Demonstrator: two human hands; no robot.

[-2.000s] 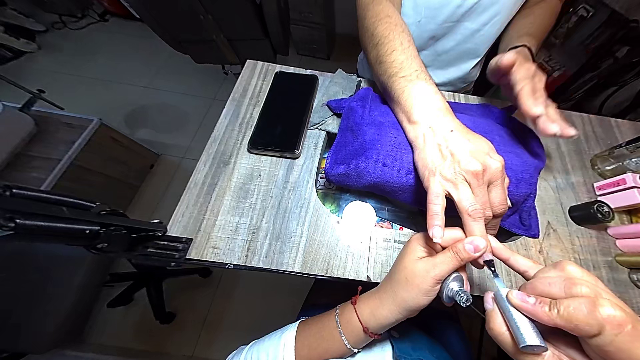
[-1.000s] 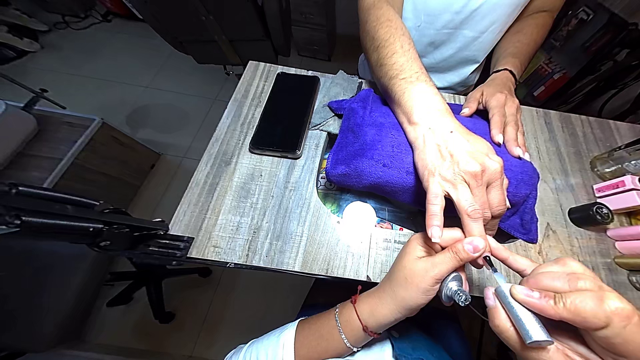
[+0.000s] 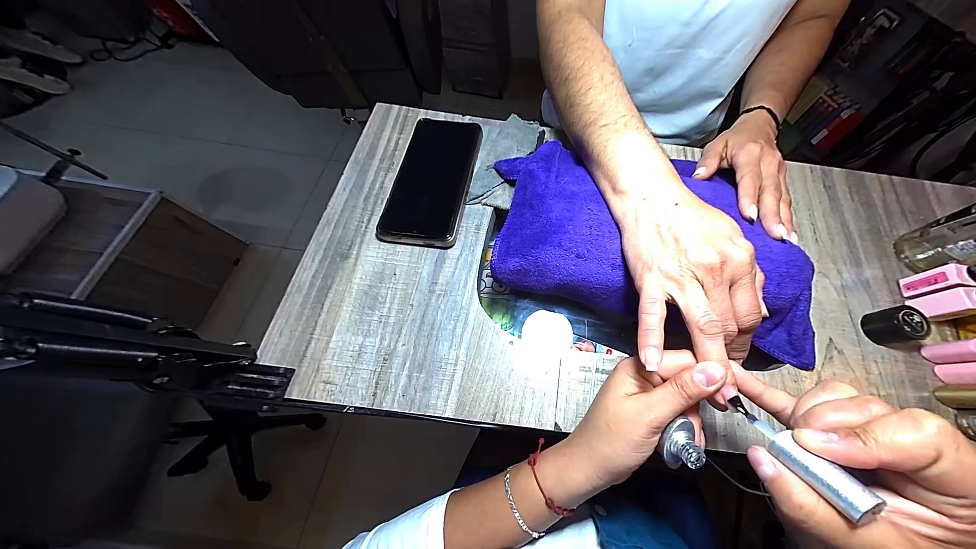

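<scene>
My left hand (image 3: 637,415) grips a finger of the other person's hand (image 3: 690,252) and also holds an open silver nail polish bottle (image 3: 681,444) in its fingers. In my right hand (image 3: 877,457) is the silver cap (image 3: 827,476) of a nail polish brush. The dark brush tip (image 3: 736,404) touches or nearly touches the nail of the held finger. That person's forearm rests across a purple towel (image 3: 564,229), and their other hand (image 3: 751,171) lies on the towel's far right part.
A black smartphone (image 3: 431,183) lies beside a grey cloth (image 3: 507,156) on the wooden table (image 3: 366,305). Pink bottles (image 3: 942,293), a black cap (image 3: 896,325) and a glass bottle (image 3: 942,240) are at right. A black jointed arm (image 3: 130,351) stands at the left edge.
The other person's free hand, raised over the towel two seconds ago, has come down onto it. My left hand keeps its hold, and my right hand stays near the same fingertip with the brush.
</scene>
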